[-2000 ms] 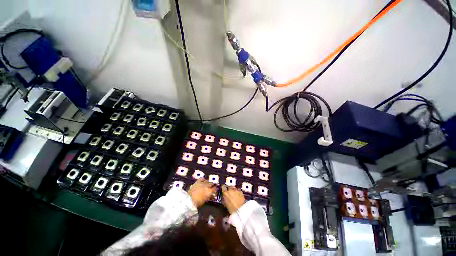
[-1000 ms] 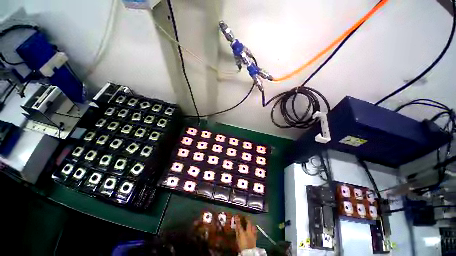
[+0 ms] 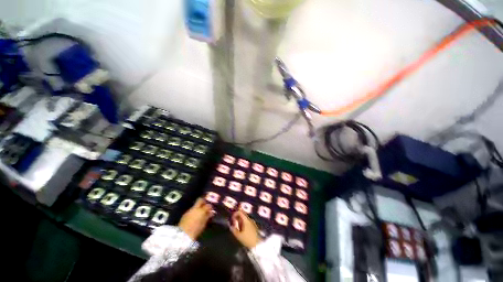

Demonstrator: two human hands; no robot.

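A black parts tray point(image 3: 259, 188) with rows of small square parts point(image 3: 264, 211) lies in front of me, blurred. My left hand point(image 3: 196, 218) is at its front left corner, fingertips over the nearest row. My right hand point(image 3: 243, 227) is at the front edge, right of my left hand, its fingers bent together near a pinkish spot. Blur hides whether either hand grips a part. The front row shows dark pockets to the right of my right hand. My head's dark hair covers the area below the hands.
A second black parts tray point(image 3: 144, 187) stands close at left, beside a blue and grey machine point(image 3: 60, 168). At right, the gantry robot point(image 3: 427, 165) has an orange-brown fixture point(image 3: 405, 242) with parts on its bed. An orange air hose point(image 3: 408, 69) and coiled black cable point(image 3: 347, 140) are at the wall.
The camera view has shifted and blurred. One second ago a hand was at an orange-brown fixture below the tray; now both hands are at the tray's front row and that fixture is hidden.
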